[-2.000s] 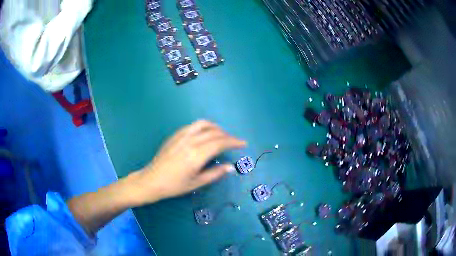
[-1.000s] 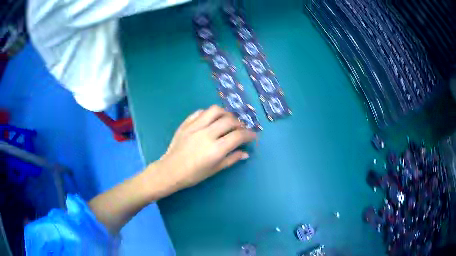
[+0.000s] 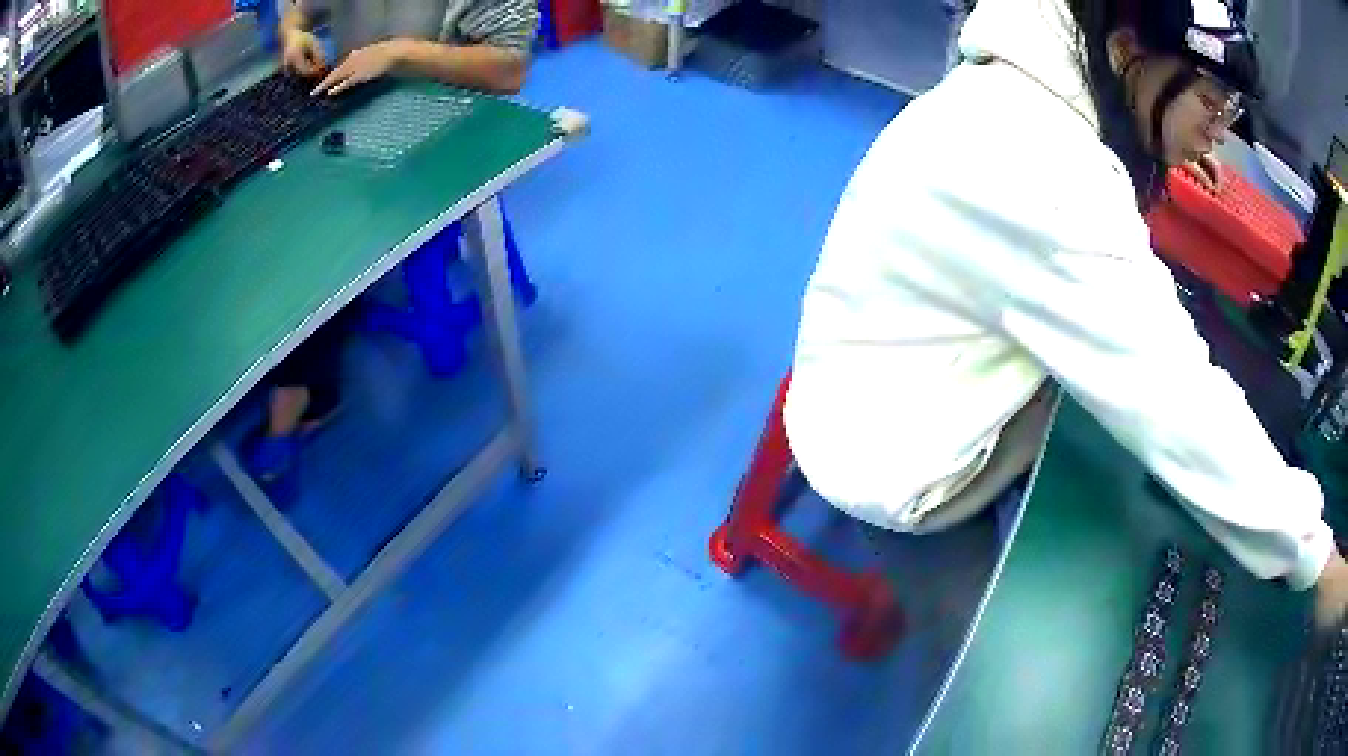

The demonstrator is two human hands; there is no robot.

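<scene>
Neither of my hands is in the picture. Two long dark board strips (image 3: 1147, 650) of joined squares with pale outlines lie side by side on the green bench mat (image 3: 1020, 628) at the lower right. Part of a dark, ridged stack (image 3: 1313, 687) shows at the lower right edge. The loose wired modules are out of view.
A person in a white hooded top (image 3: 946, 296) sits on a red stool (image 3: 798, 554), one arm over my bench. Another green bench (image 3: 222, 296) at left holds dark rows of parts (image 3: 163, 207); another person's hands are there. Blue stools (image 3: 444, 303) stand below; a red basket (image 3: 1227, 229) is at upper right.
The view has swung up and to the left, away from the work. The hand seen before has left the picture. The board strips now sit at the lower right, and the neighbouring person and bench have come into view.
</scene>
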